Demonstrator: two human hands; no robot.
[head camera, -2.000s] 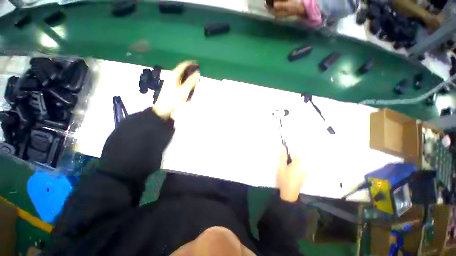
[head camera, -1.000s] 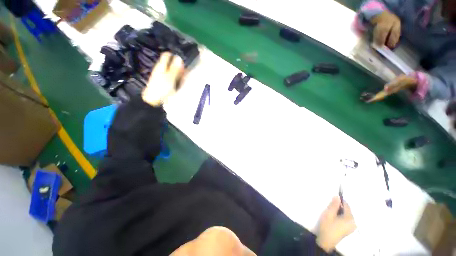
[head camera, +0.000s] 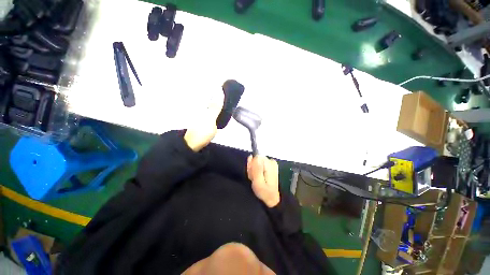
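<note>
My left hand (head camera: 203, 124) holds a black plastic housing (head camera: 232, 98) upright over the front part of the white bench (head camera: 290, 96). My right hand (head camera: 264, 177) grips the dark handle of a small hammer (head camera: 248, 118). The hammer's silver head is close to the right side of the housing; whether they touch cannot be told. Much of my left hand is washed out against the bright bench top.
Several black housings (head camera: 173, 40) stand at the back left beside a slim black V-shaped tool (head camera: 124, 75). A blister tray (head camera: 65, 80) of housings is far left. A thin dark tool (head camera: 355, 86), carton (head camera: 422, 119) and blue-yellow box (head camera: 411, 169) are right. A blue stool (head camera: 40, 166) stands below left.
My left hand has come from the tray to the middle with a housing. My right hand has brought the hammer in from the right beside it. The view has turned.
</note>
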